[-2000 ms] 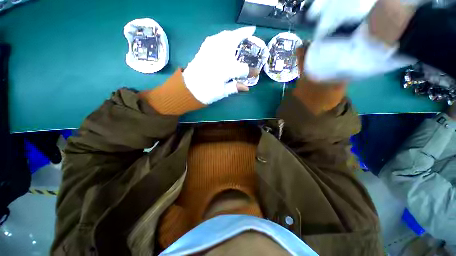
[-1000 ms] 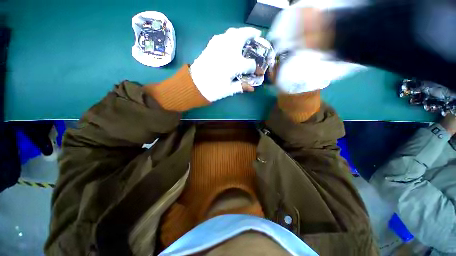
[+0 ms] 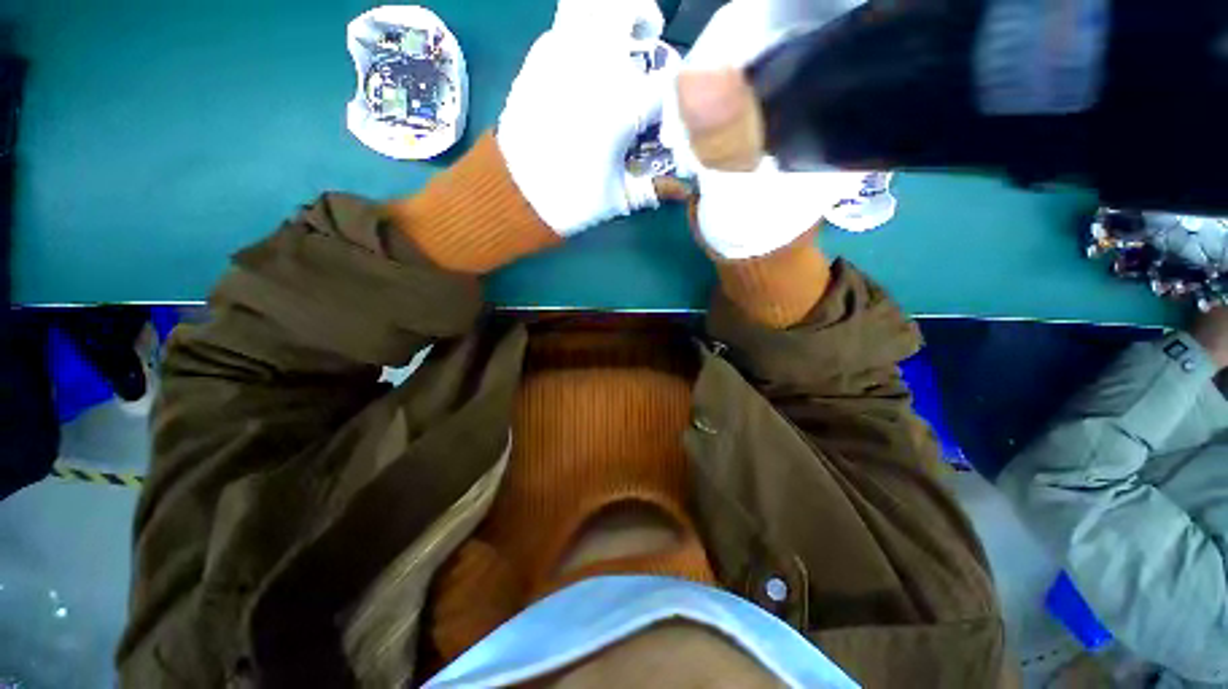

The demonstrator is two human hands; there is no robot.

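Observation:
My left hand [image 3: 572, 128], in a white glove with bare fingertips, holds a white housing with a dark and silver internal module [image 3: 651, 151] on the green mat. My right hand [image 3: 741, 148], also gloved, is shut on the thick black electric screwdriver [image 3: 929, 94], large and blurred at the upper right. The right hand touches or overlaps the held housing and hides part of it and the driver tip. A second white housing [image 3: 862, 202] lies partly hidden below the screwdriver. A third housing [image 3: 408, 84], open side up, lies to the left.
Sub-assemblies with shiny dark parts [image 3: 1158, 256] lie on the green bench [image 3: 175, 175] at the right. A person's grey-green sleeve [image 3: 1145, 444] is beyond them at the lower right. A dark box edge [image 3: 690, 19] shows behind my hands.
My right hand and the screwdriver have moved left, over the housing in my left hand. The second housing now shows below the screwdriver. The bench items sit slightly higher in the picture.

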